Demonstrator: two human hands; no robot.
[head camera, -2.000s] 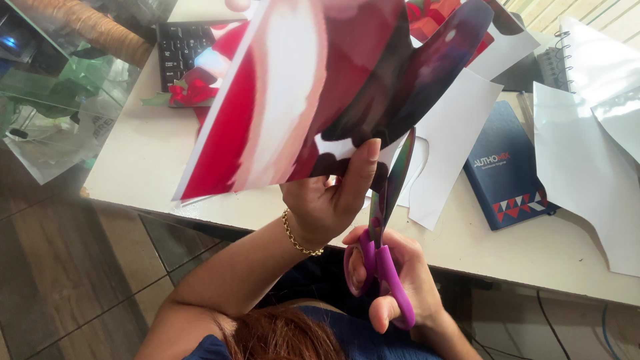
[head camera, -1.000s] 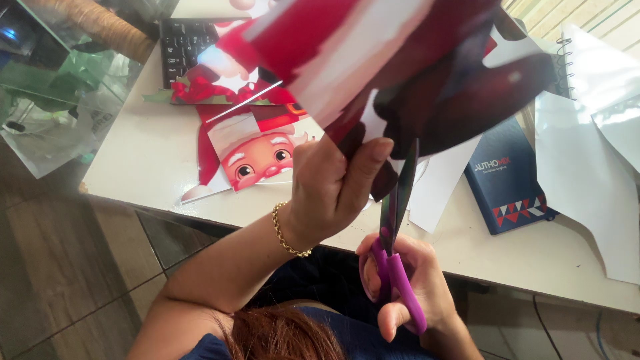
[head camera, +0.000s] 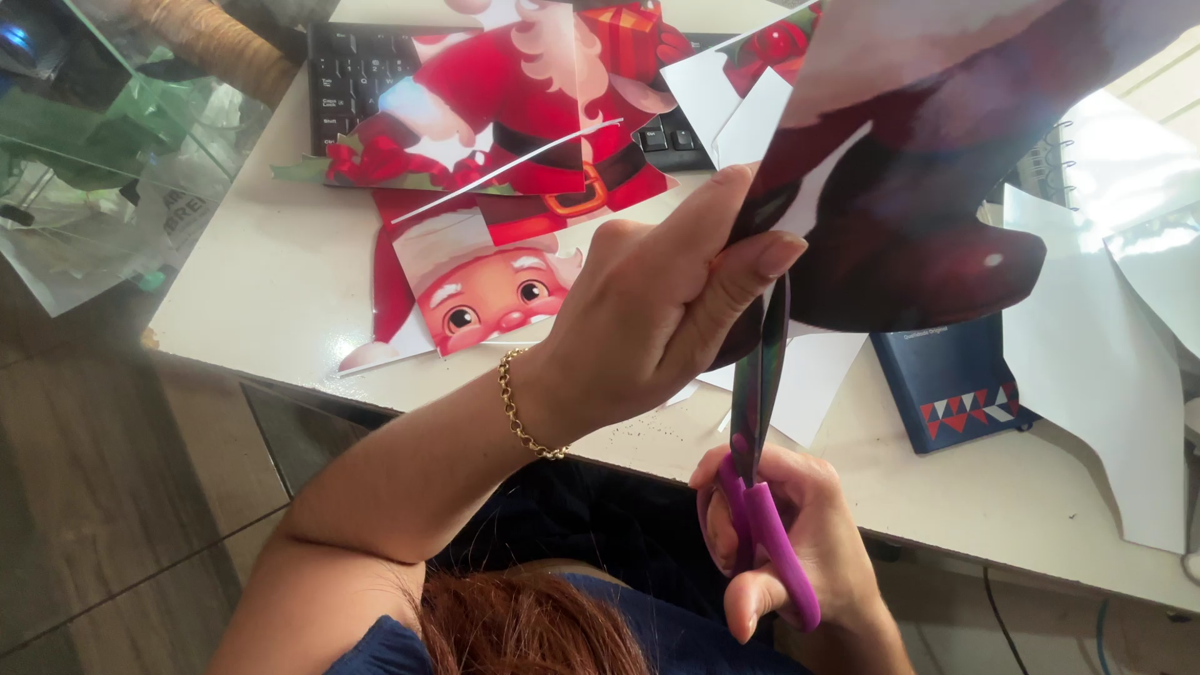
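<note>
My left hand (head camera: 656, 300), a gold chain bracelet at its wrist, pinches a printed glossy sheet (head camera: 900, 187) with dark, red and pale areas, raised above the table. Below it my right hand (head camera: 797, 525) has its fingers in the purple handles of a pair of scissors (head camera: 764, 450). The dark blades point up to the sheet's lower edge beside my left thumb; their tips are partly hidden there. Printed Santa Claus cutouts lie on the left: a red-suited body piece (head camera: 525, 103) over the keyboard, and a face piece (head camera: 497, 300) nearer the table's front edge.
A black keyboard (head camera: 337, 84) lies under the cutouts on the white table (head camera: 272, 281). Toward the right are a dark blue notebook (head camera: 937, 394), white paper offcuts (head camera: 1106, 403) and a spiral-bound pad (head camera: 1059, 159). Clear and green plastic (head camera: 103, 187) fills the left side beyond the table.
The held sheet has turned and moved right with my left hand, uncovering more of the Santa cutouts and keyboard. The scissors remain in my right hand below the sheet.
</note>
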